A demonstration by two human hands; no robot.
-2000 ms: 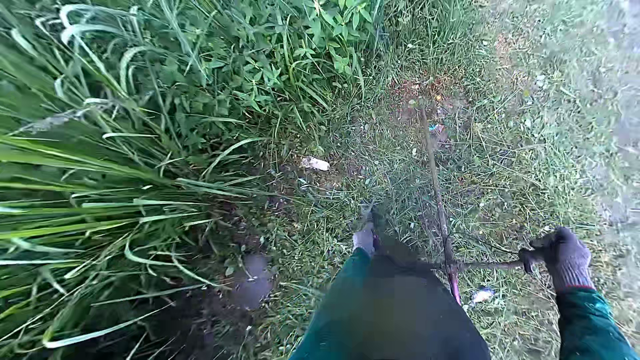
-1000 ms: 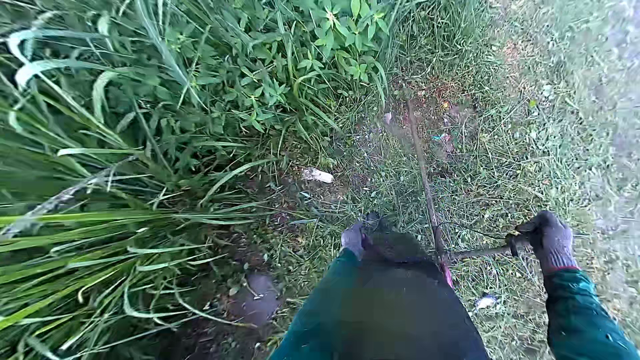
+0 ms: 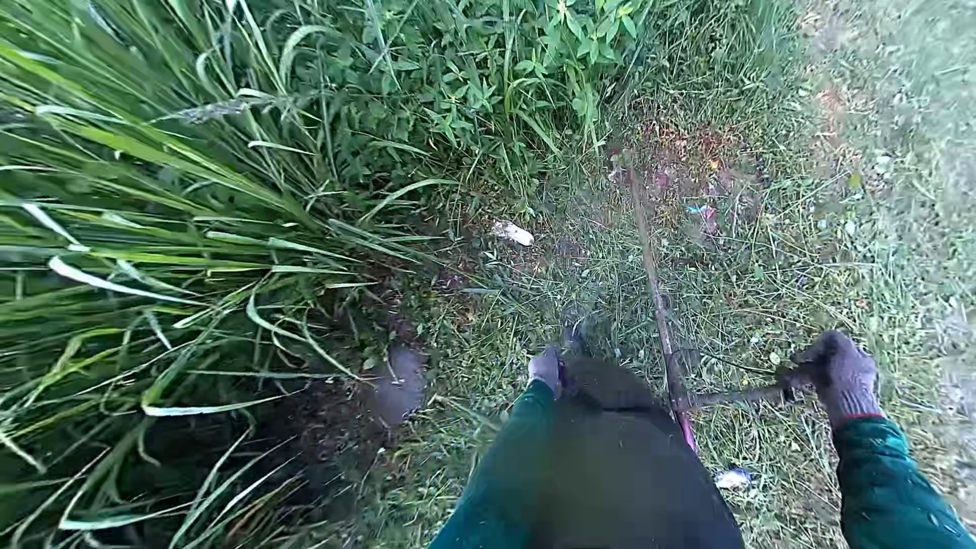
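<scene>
A brush cutter's long shaft (image 3: 650,274) runs up the view from beside my dark-clothed body, its far end over a reddish bare patch. From the shaft a handlebar (image 3: 736,395) reaches right to a dark grip, and my gloved right hand (image 3: 846,377) is closed around that grip. My gloved left hand (image 3: 546,369) is at the left edge of my dark clothing, with its fingers curled at a dark part that is mostly hidden. Both arms wear green sleeves. The cutting head is too blurred to make out.
Tall grass (image 3: 191,229) and leafy weeds (image 3: 473,84) stand at the left and top. A pale piece of litter (image 3: 512,232) lies ahead on short grass, and another white scrap (image 3: 733,479) lies near the handlebar. A grey stone-like patch (image 3: 400,385) is by the tall grass.
The shaft's far end has swung left relative to my body since two seconds ago. My right hand keeps its hold on the handlebar grip.
</scene>
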